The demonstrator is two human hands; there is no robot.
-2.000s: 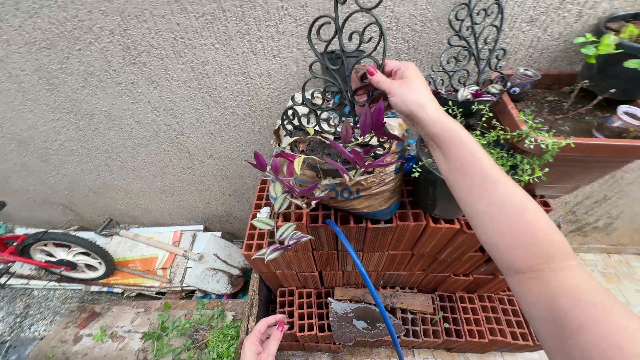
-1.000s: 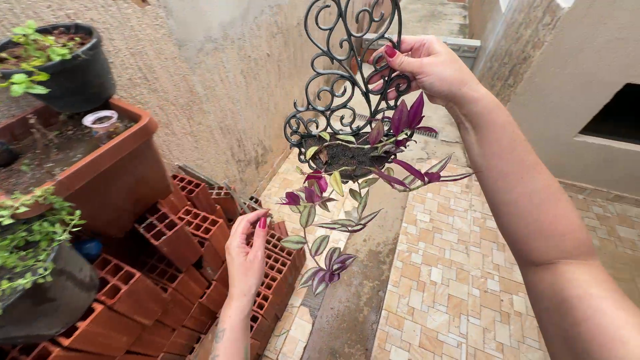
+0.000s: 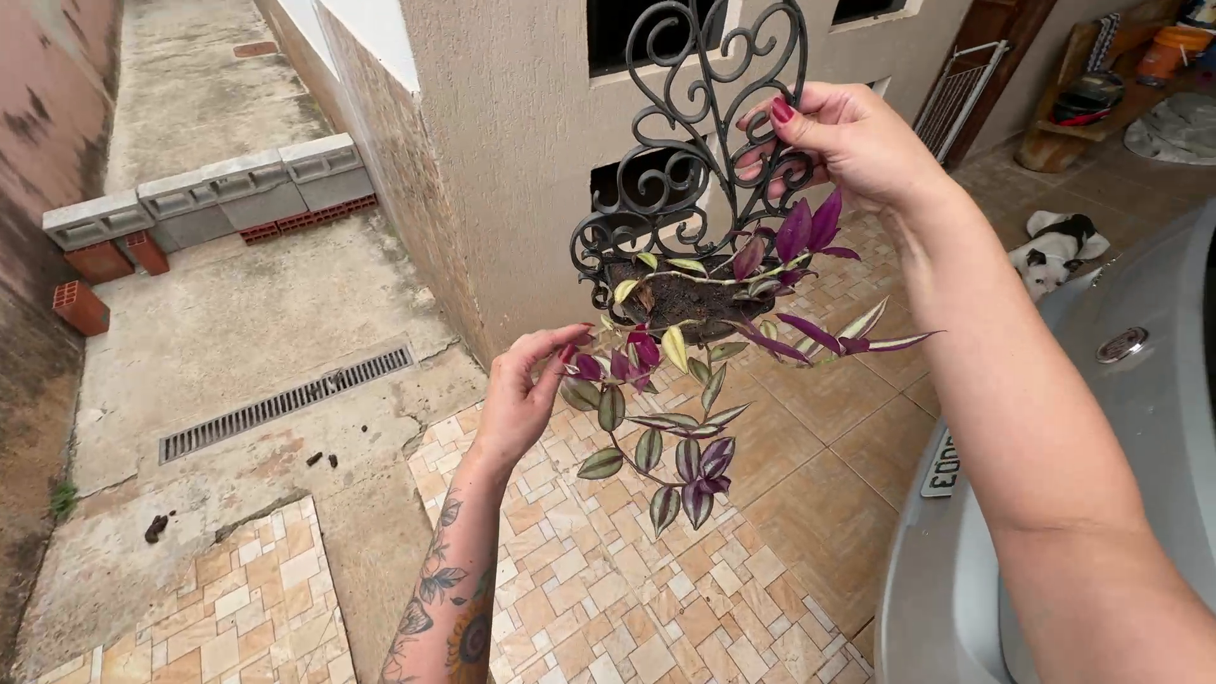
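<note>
My right hand (image 3: 836,142) grips the right edge of a black scrolled metal wall planter (image 3: 698,123), which it holds up in the air. Dark soil (image 3: 698,302) fills the planter's basket. A trailing tradescantia plant (image 3: 649,448) with purple, green and silver-striped leaves hangs over the rim, and some stems reach right toward my forearm. My left hand (image 3: 537,375) is at the left of the basket, thumb and fingers close together by a purple leaf. Whether the fingertips pinch that leaf cannot be told.
A silver car (image 3: 1064,418) stands close on the right, with a black and white dog (image 3: 1056,249) lying beyond it. Ahead is a beige wall corner (image 3: 503,142). On the left are a floor drain grate (image 3: 285,404) and a low row of concrete blocks (image 3: 228,190).
The planter, earlier by the bricks and the bagged pot, is now held over the tiled floor. My left hand has come up beside its leaves. The view has swung far to the right.
</note>
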